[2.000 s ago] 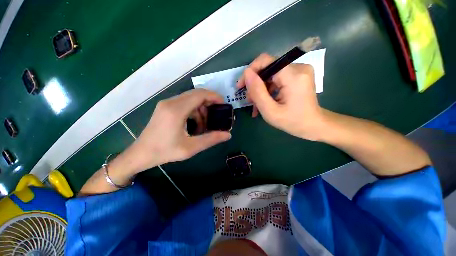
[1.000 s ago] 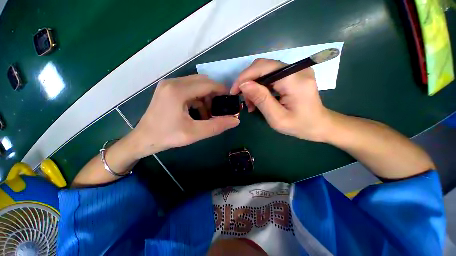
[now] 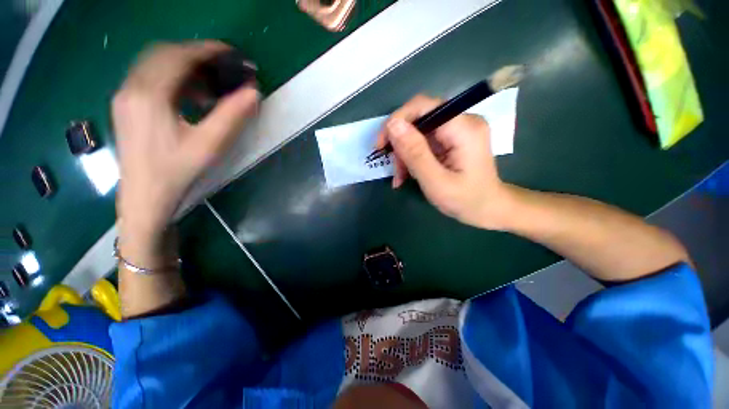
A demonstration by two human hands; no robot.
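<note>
My left hand is blurred, above the far side of the pale rail at the left. Its fingers are around a dark watch case, which is also blurred. My right hand holds a slim dark pen-like tool with a pale, worn back end. The tool's tip is at rows of tiny black marks on the white strip. My right hand covers the middle of the strip. Another watch case lies face up on the dark green tabletop close to my body.
Several watches, one of them here, lie on the green belt beyond the pale rail. Part of a hand shows at the top edge. A desk fan stands lower left. A yellow-green packet lies upper right.
My left hand has moved away from the right hand, up and left over the rail, with the watch case. The tool tip has moved from the watch case to the strip's marks. A hand has appeared at the top.
</note>
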